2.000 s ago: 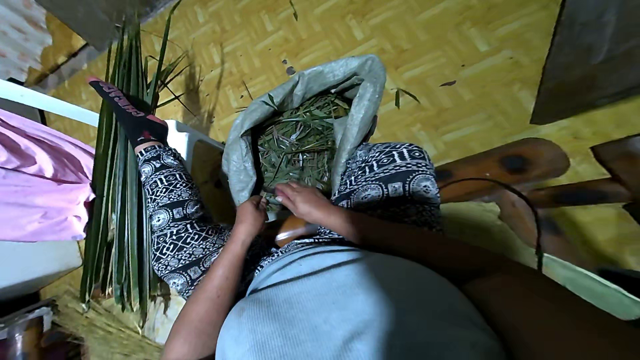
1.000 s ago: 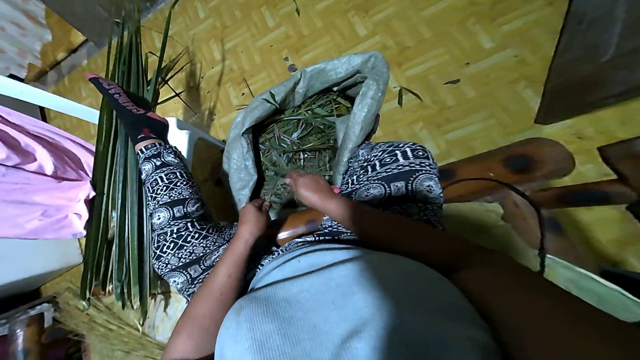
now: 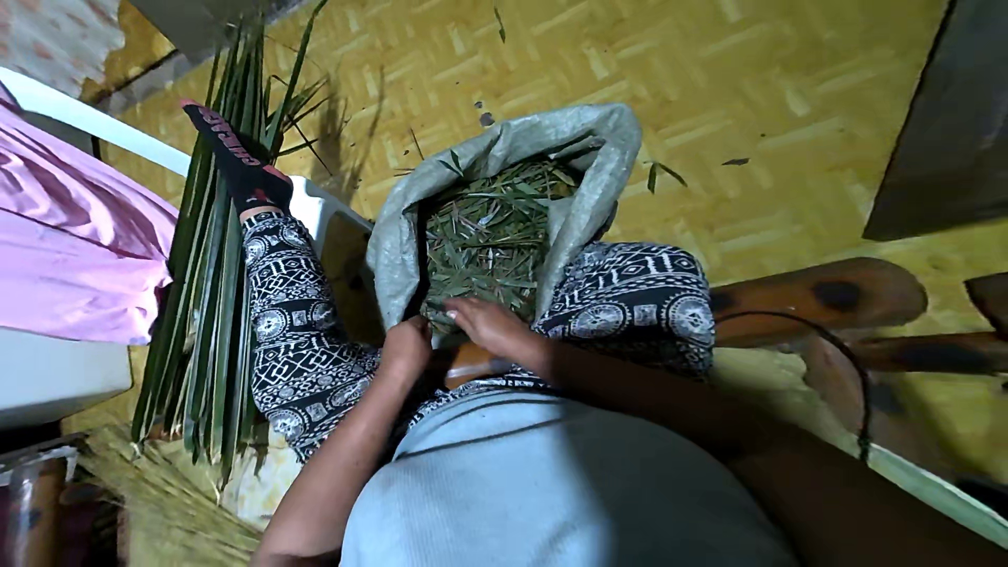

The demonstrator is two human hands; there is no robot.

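Note:
An open woven plastic sack with a rolled rim stands between my legs, filled with cut green leaf pieces. At the near edge of the sack my left hand is closed, its fingers curled near the rim; what lies inside them is too small to tell. My right hand is just to its right, over the near part of the leaf pieces, fingers reaching leftward; whether it grips a leaf piece is unclear. Below the hands, a brown glossy surface shows against my lap.
Long green palm fronds lie at the left under my socked foot. Pink cloth hangs beyond them. Thin dry fibres are at the lower left. Brown wooden furniture parts and a dark cable lie to the right.
My right hand reached farther over the leaf pieces one second ago and is now back closer to my left hand. The left hand has stayed near the sack's edge.

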